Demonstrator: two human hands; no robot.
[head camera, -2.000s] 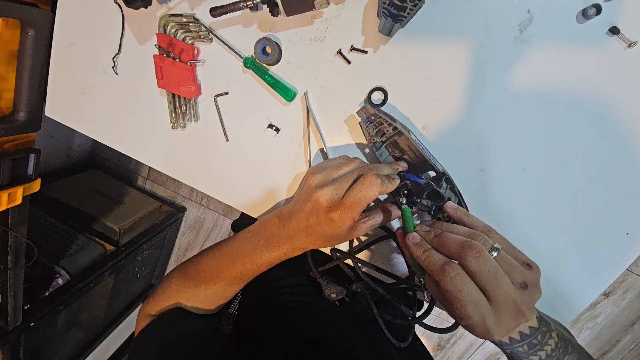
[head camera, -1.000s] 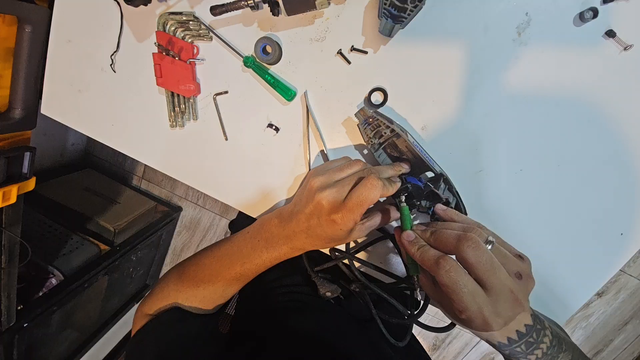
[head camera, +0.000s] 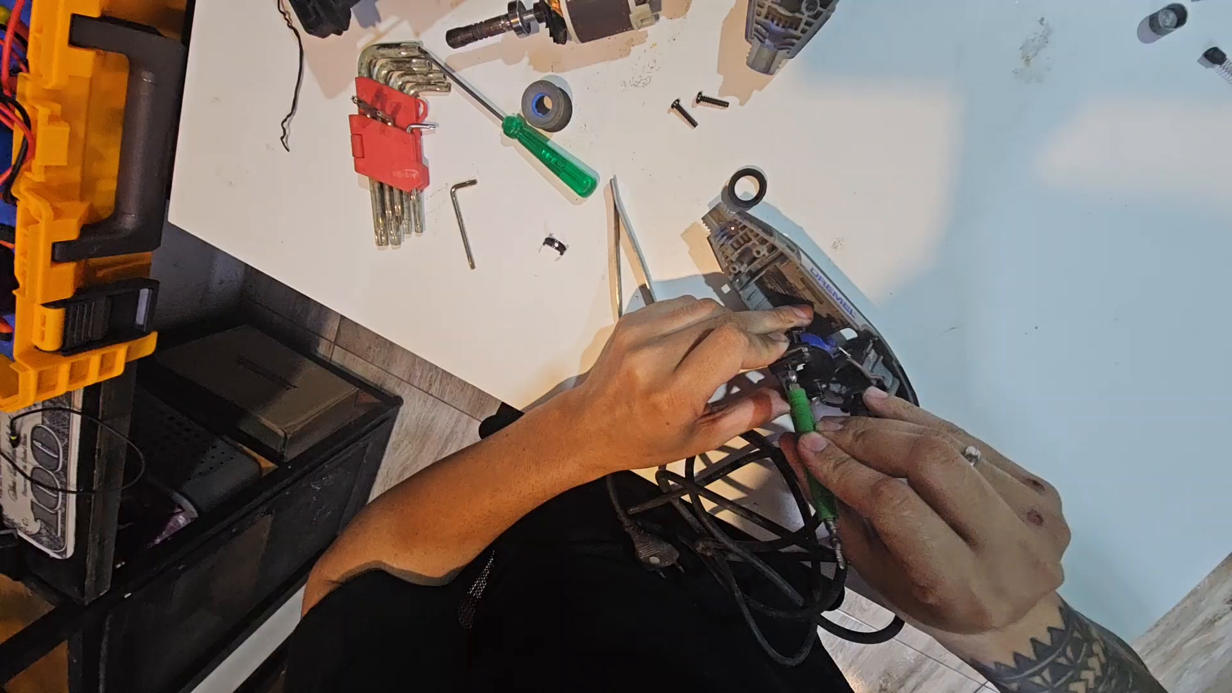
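Half of an opened Dremel rotary tool housing (head camera: 804, 279) lies at the table's near edge, with dark and blue parts exposed inside it. My left hand (head camera: 688, 375) reaches across from the left, its fingertips pressing on the housing and the parts within; whether it grips a part is hidden. Between the thumb and fingers of my right hand (head camera: 924, 510) is a slim green-handled tool (head camera: 802, 409), its upper tip at the inner parts beside my left fingertips. A coiled black power cord (head camera: 712, 539) with a plug (head camera: 654, 551) hangs below my hands, over my lap.
Beyond my hands lie a green screwdriver (head camera: 551, 156), hex keys in a red holder (head camera: 390, 149), a loose hex key (head camera: 462, 223), tweezers (head camera: 630, 241), a grey ring (head camera: 547, 105), screws (head camera: 684, 114) and a motor armature (head camera: 602, 17). An orange toolbox (head camera: 72, 192) stands at left.
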